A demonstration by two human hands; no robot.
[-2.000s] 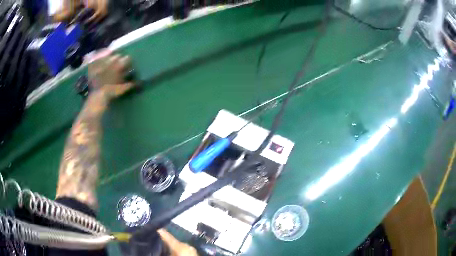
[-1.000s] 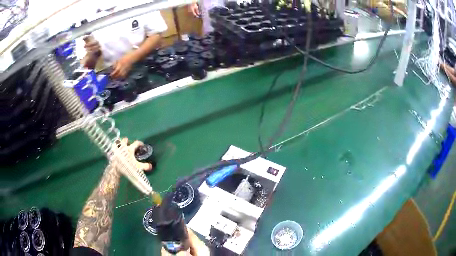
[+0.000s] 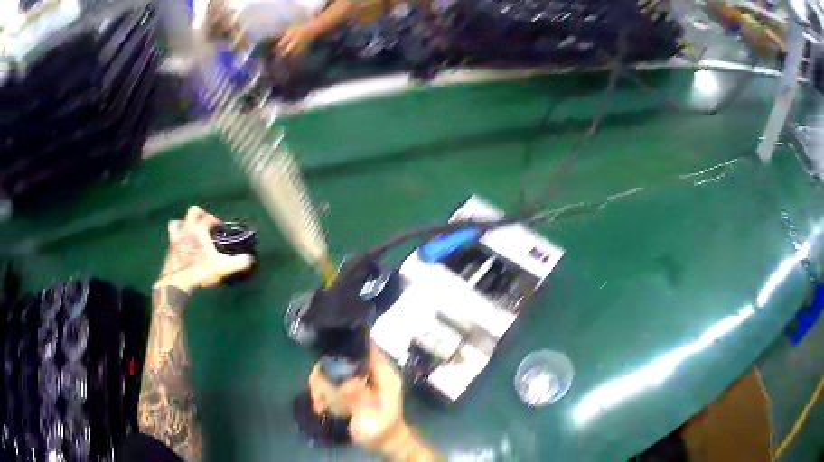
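Observation:
My left hand [image 3: 194, 251] is at the left of the bench, its fingers round a small black lamp unit [image 3: 235, 242]. My right hand [image 3: 361, 397], near the bottom middle, grips the black electric screwdriver [image 3: 341, 311], whose cable runs off to the right. The screwdriver covers part of the round clear-rimmed units behind it, and its tip cannot be made out. The white screw feeder [image 3: 416, 302] stands right of the screwdriver, with a blue-handled tool [image 3: 449, 244] lying on it. The frame is blurred.
A clear screw cup [image 3: 543, 377] stands right of the feeder. Stacked black blister trays [image 3: 72, 361] are at the lower left. A pale coiled line [image 3: 271, 180] hangs above the screwdriver. A person's hand [image 3: 303, 36] shows across the bench. A cardboard box [image 3: 736, 420] is at the lower right.
The view has shifted, bringing more of the blister trays into sight. My left hand has come to the lamp unit and holds it. The screwdriver has stayed in my right hand, which now shows more fully.

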